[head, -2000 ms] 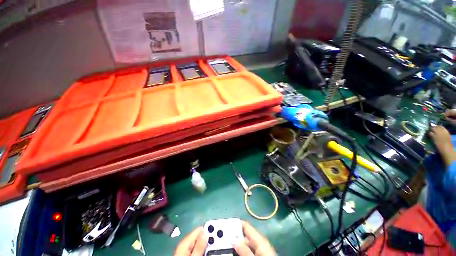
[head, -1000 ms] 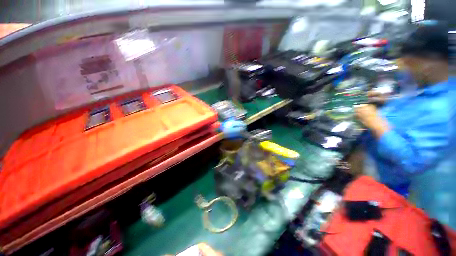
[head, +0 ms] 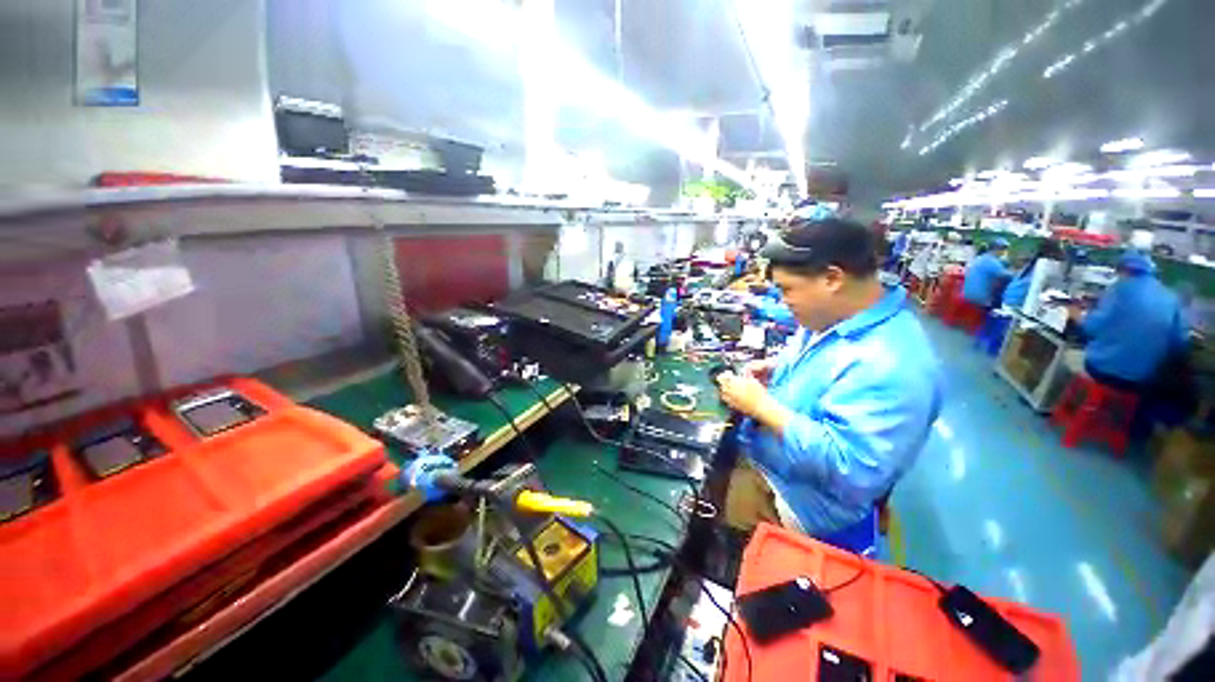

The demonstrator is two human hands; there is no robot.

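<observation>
Neither of my hands is in view. Nearest in front of me is a stack of orange-red compartment trays [head: 267, 466] on the shelf at left. Dark rectangular screen modules [head: 220, 413] lie in its back pockets. Right of it stands a black-and-yellow soldering stand [head: 566, 580] with a yellow handle [head: 553, 505] above it. A blue-bodied tool [head: 429, 476] rests at the shelf edge. At lower right, another orange-red tray [head: 919, 620] holds black phones [head: 784, 609], with thin cables running to them.
A person in a blue jacket [head: 866, 413] and dark cap works at the bench to the right. Black cables [head: 640, 544] cross the green bench. A black case [head: 573, 320] stands on the shelf. Other people sit across the blue-floored aisle [head: 993, 466].
The view has swung right and up. My hands and the white phone body they held have left the picture. The neighbouring worker, aisle and lower-right tray now show more fully.
</observation>
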